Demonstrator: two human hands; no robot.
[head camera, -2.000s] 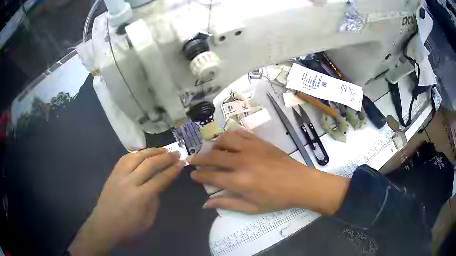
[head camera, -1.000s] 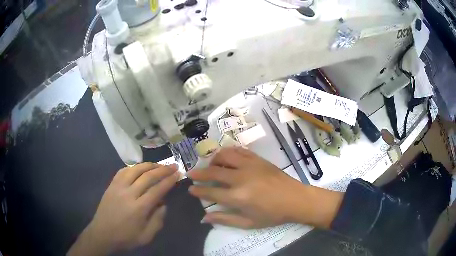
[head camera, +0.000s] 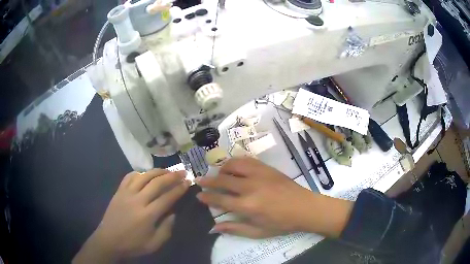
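A large black fabric panel (head camera: 62, 191) lies left of and in front of the lockstitch machine (head camera: 304, 51). A small white label (head camera: 178, 168) lies on it beside the needle plate (head camera: 195, 159). My left hand (head camera: 139, 211) rests on the black fabric with its fingertips on the label. My right hand (head camera: 257, 198) lies at the right of the label, its thumb and fingers spread, with the index fingertip at the label's right end. Whether the right fingertips hold the label's edge is not clear. The needle tip is hidden by the machine head.
Right of my right hand lie tweezers (head camera: 296, 154), black thread snips (head camera: 316, 161), a loose pile of small labels (head camera: 250, 136), an orange stick (head camera: 324, 128) and a long white printed label (head camera: 330, 111). Dark garment pieces (head camera: 438, 185) lie at the right.
The view has shifted, so the machine and tools sit lower in the picture than two seconds ago. Both hands remain at the label with nearly the same pose.
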